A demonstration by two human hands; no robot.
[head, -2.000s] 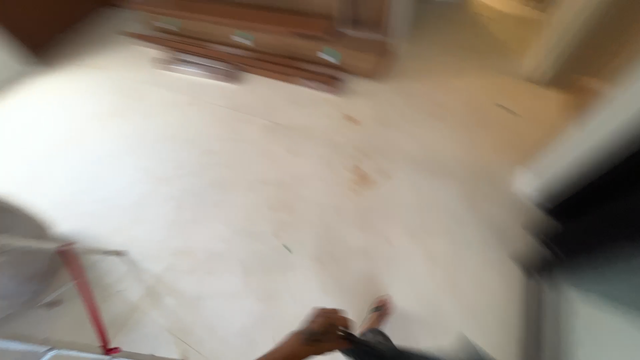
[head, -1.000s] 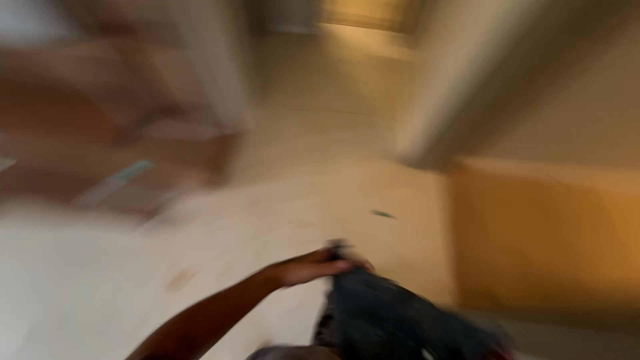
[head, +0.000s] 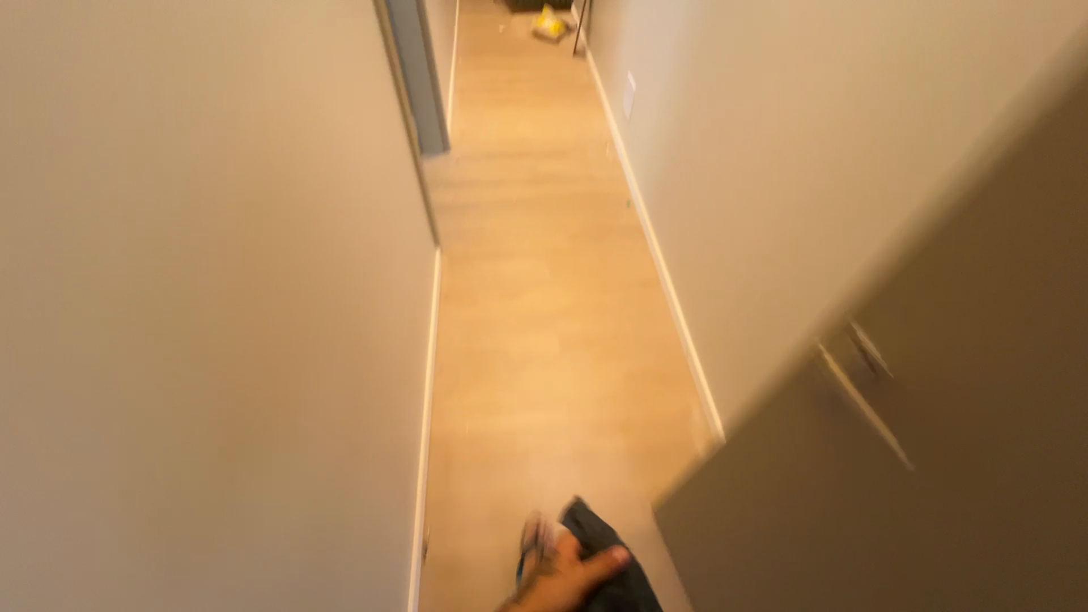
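At the bottom centre of the head view, my left hand (head: 578,574) grips a dark grey cloth item (head: 614,552), with the thumb lying across it. The fabric rises to a point just above the fingers and runs out of the picture at the lower edge. A blurred shape beside the knuckles may be my foot; blur keeps me from telling. My right hand is out of view.
A narrow corridor with a light wood-look floor (head: 544,323) stretches ahead between two plain walls. A dark door (head: 901,476) with a metal handle (head: 867,408) stands at the right. Far off lies a yellow and white bag-like thing (head: 551,25). On the left is a grey door frame (head: 425,85).
The view has moved from a bright room with wooden pieces on the floor into a corridor. My left hand still holds the dark cloth item.
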